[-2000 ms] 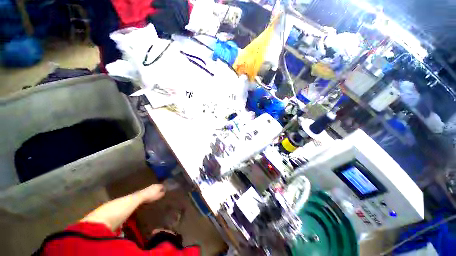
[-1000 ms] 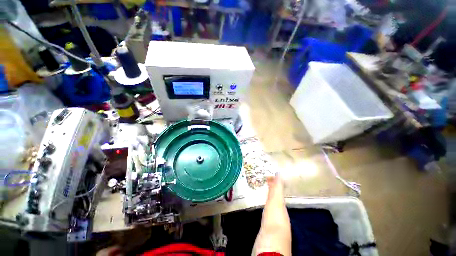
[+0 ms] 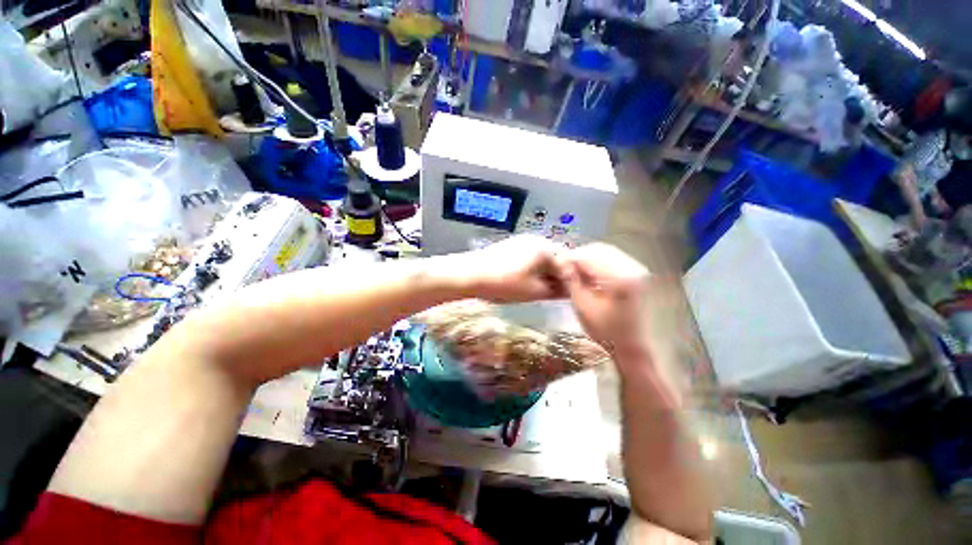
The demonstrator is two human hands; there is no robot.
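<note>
A clear bag of brownish buttons (image 3: 496, 351) hangs over the green bowl feeder (image 3: 432, 391) and hides much of it. My left hand (image 3: 524, 268) and my right hand (image 3: 611, 285) meet above the bag, both closed at its upper part. The exact grip is blurred. The metal button feeding mechanism (image 3: 357, 396) stands left of the bowl, partly below my left forearm. The white sewing machine head (image 3: 266, 240) is further left, behind that forearm.
The control box (image 3: 519, 176) with a lit screen stands behind the bowl. Thread cones (image 3: 389, 138) are to its left. A large plastic bag (image 3: 64, 240) with buttons lies at left. A white bin (image 3: 794, 303) stands on the floor at right, with a person's arm (image 3: 909, 197) beyond.
The button bag is now raised over the bowl, where the bowl was uncovered before. My right hand has moved up from the button heap at right, and my left hand has come into view beside it.
</note>
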